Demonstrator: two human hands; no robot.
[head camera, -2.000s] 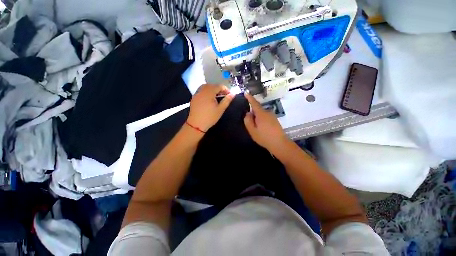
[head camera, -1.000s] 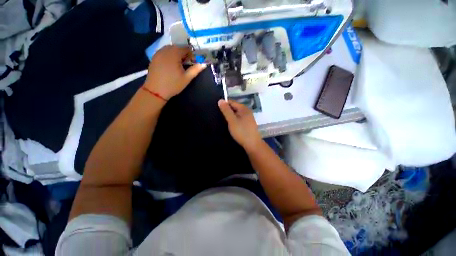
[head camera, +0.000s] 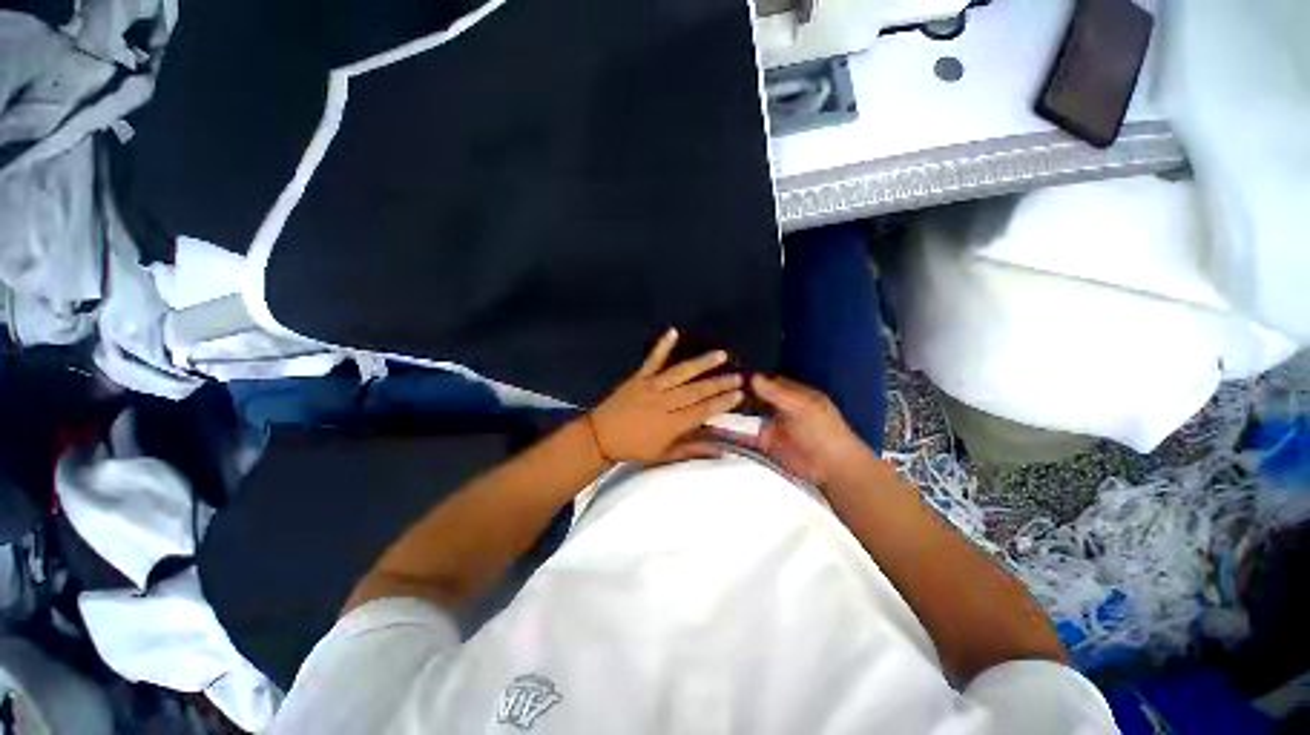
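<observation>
A large black fabric panel (head camera: 575, 201) with a white rim lies over the table's left part and reaches down to my lap. Its right edge runs straight down from the machine's side. My left hand (head camera: 668, 409) lies on the panel's near end, palm down, fingers apart. My right hand (head camera: 797, 427) is beside it at the near right corner, fingers bent around the fabric edge, with a small white piece of cloth showing between the hands. Only the lower edge of the overlock machine (head camera: 826, 29) shows at the top.
A smartphone (head camera: 1096, 69) lies on the table at upper right. A measuring tape strip (head camera: 977, 174) runs along the table's front edge. A white fabric pile (head camera: 1078, 302) hangs at right, above white trimmings (head camera: 1135, 531) on the floor. Grey garment pieces (head camera: 50, 172) are heaped at left.
Both hands have moved from the needle area down to my lap, at the panel's near end. The view has tilted down, so most of the machine is out of the picture.
</observation>
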